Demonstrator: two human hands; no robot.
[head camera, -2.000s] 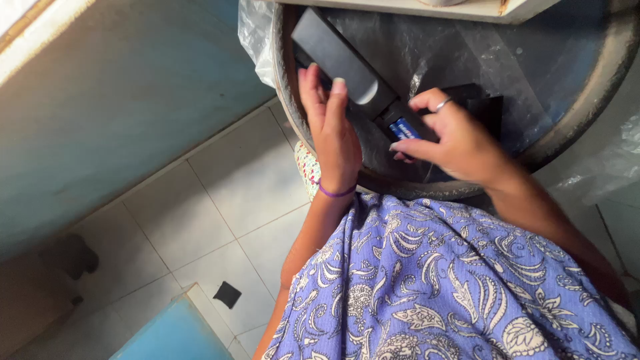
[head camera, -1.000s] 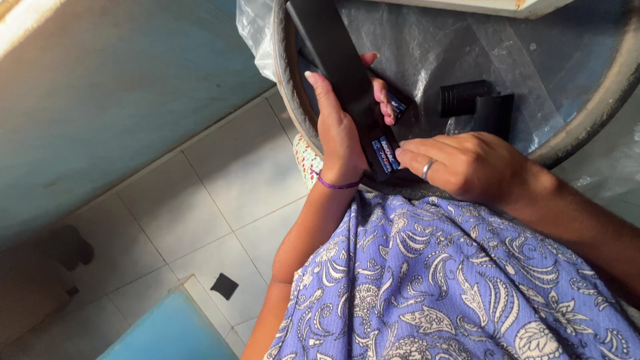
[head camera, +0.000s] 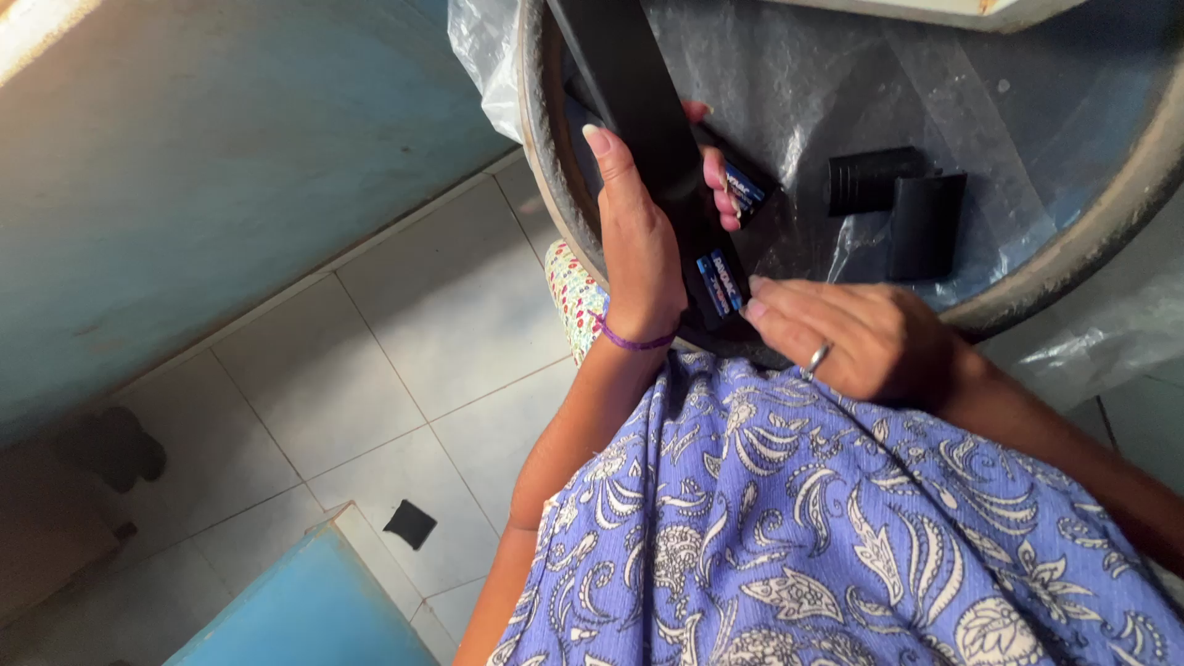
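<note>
My left hand (head camera: 638, 231) is wrapped around a long black plastic device (head camera: 634, 92), likely a remote control, its thumb on the near side and fingertips on the far side. Blue batteries (head camera: 720, 285) lie side by side in the compartment at the device's lower end. The fingertips of my right hand (head camera: 851, 333), which wears a ring, touch or nearly touch the compartment's right edge. Beneath the left fingers, a second black device with a blue battery (head camera: 743, 185) shows partly. Two curved black plastic covers (head camera: 874, 180) (head camera: 928, 227) rest to the right, one partly over the other.
The things lie on a round, plastic-covered surface with a worn raised rim (head camera: 1017, 301). Clear plastic sheeting (head camera: 486, 65) hangs at its left. A pale ledge (head camera: 971, 11) crosses the top. On the tiled floor lies a small black piece (head camera: 410, 524), near a blue block (head camera: 305, 601).
Two seconds ago the compartment end lay higher, between both hands; it has come down toward my lap. The black covers, earlier largely behind my right hand, now show.
</note>
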